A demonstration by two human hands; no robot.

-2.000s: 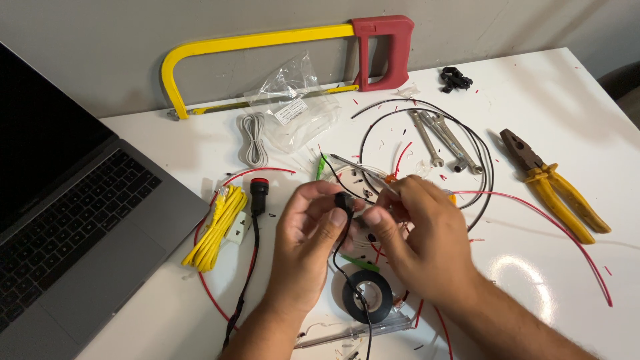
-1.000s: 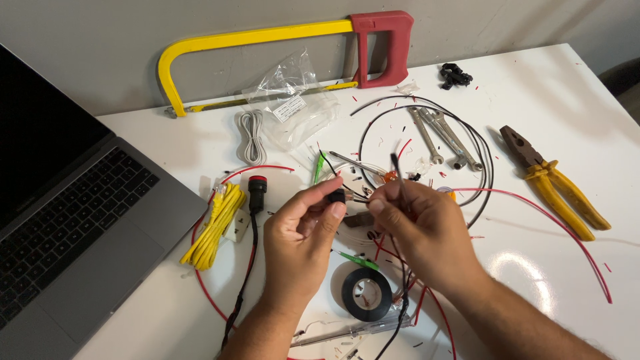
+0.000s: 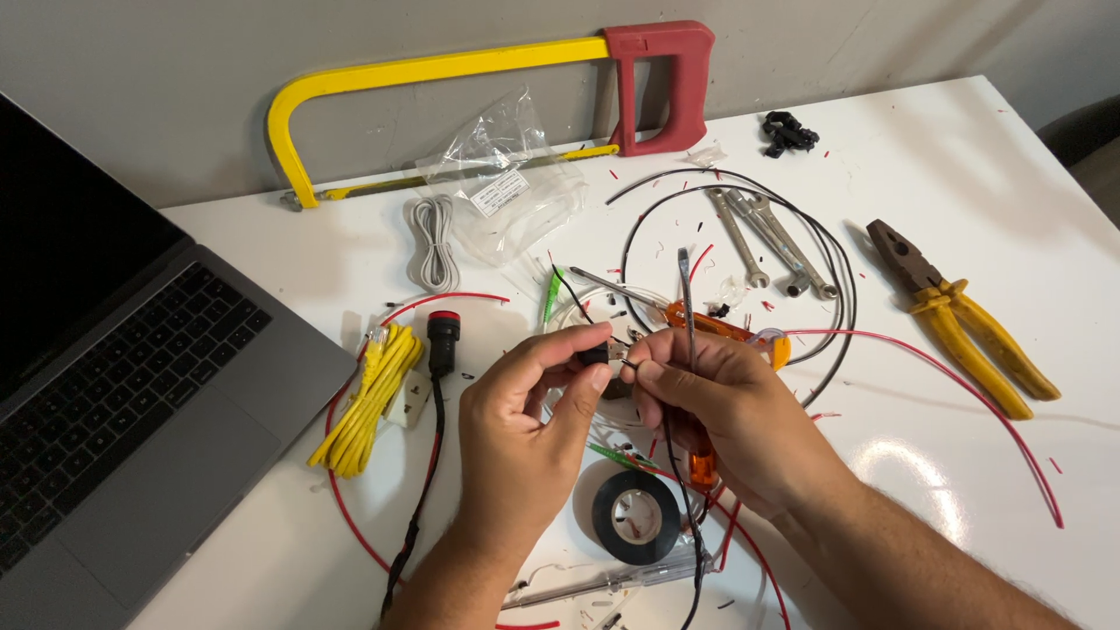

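Note:
My left hand (image 3: 534,411) pinches a small black component (image 3: 595,353) between thumb and forefinger; metal terminals show on its right side. In my right hand (image 3: 722,407) the fingertips hold the end of a black wire (image 3: 674,455) against those terminals. A flat-blade screwdriver (image 3: 686,289) with an orange handle is also tucked in the right hand, its tip pointing up. Beneath the hands are a roll of black electrical tape (image 3: 636,517), a second orange-handled screwdriver (image 3: 612,284) and loose wires. A red-capped indicator lamp (image 3: 444,337) with twisted leads stands left of my left hand.
A laptop (image 3: 175,385) lies at the left beside a yellow cable bundle (image 3: 372,402). A hacksaw (image 3: 455,59) leans on the wall behind a plastic bag (image 3: 507,201) and grey cable (image 3: 433,245). Wrenches (image 3: 774,236) and combination pliers (image 3: 962,324) lie at the right. Wire scraps litter the table (image 3: 919,175).
The screwdriver in my right hand has swung to a more upright position. The right fingertips have brought the black wire's end to the component, which they were apart from one second ago.

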